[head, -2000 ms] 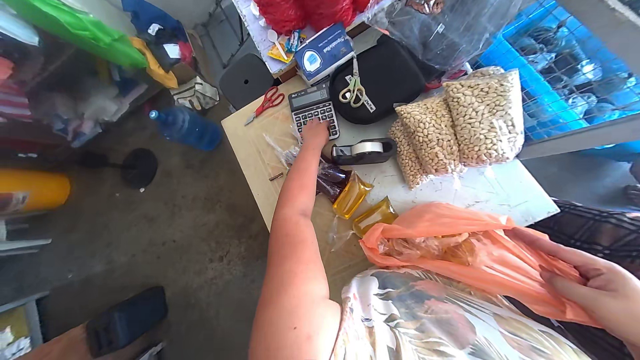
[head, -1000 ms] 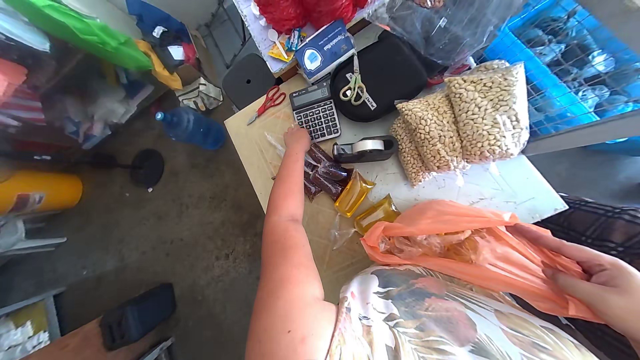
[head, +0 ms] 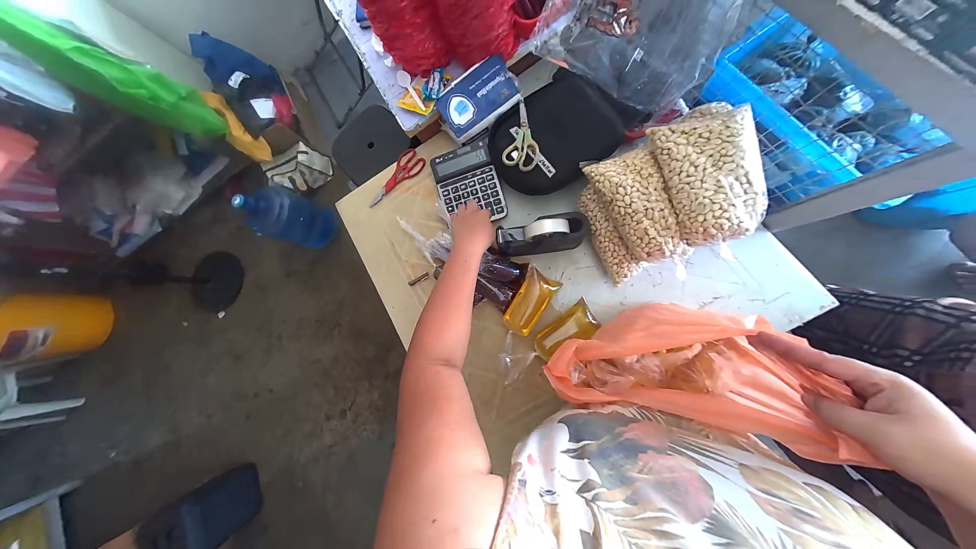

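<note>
My left hand (head: pixel 471 223) rests its fingertips on the lower keys of a grey desktop calculator (head: pixel 467 179) and grips nothing. Beneath that wrist lie clear bags of dark purple contents (head: pixel 499 278). Two small bags of yellow liquid, one (head: pixel 531 300) beside the dark bags and another (head: pixel 568 328) nearer my body, lie on the table. At the right, my right hand (head: pixel 877 404) holds the edge of an orange plastic bag (head: pixel 793 381), its mouth spread and clear plastic packets showing inside. A black tape dispenser (head: pixel 543 233) stands just right of my left hand.
Bags of peanuts (head: pixel 709 179) stand on the table (head: pixel 785 271). Red-handled scissors (head: pixel 400 175), light-handled scissors (head: pixel 521 149), a black case (head: pixel 564 130) and a blue box (head: pixel 479 99) lie around the calculator. A blue water bottle (head: pixel 286 217) is on the floor, left.
From just below the calculator a second ago, my left hand has moved up onto its keys. My right hand keeps its hold on the orange bag.
</note>
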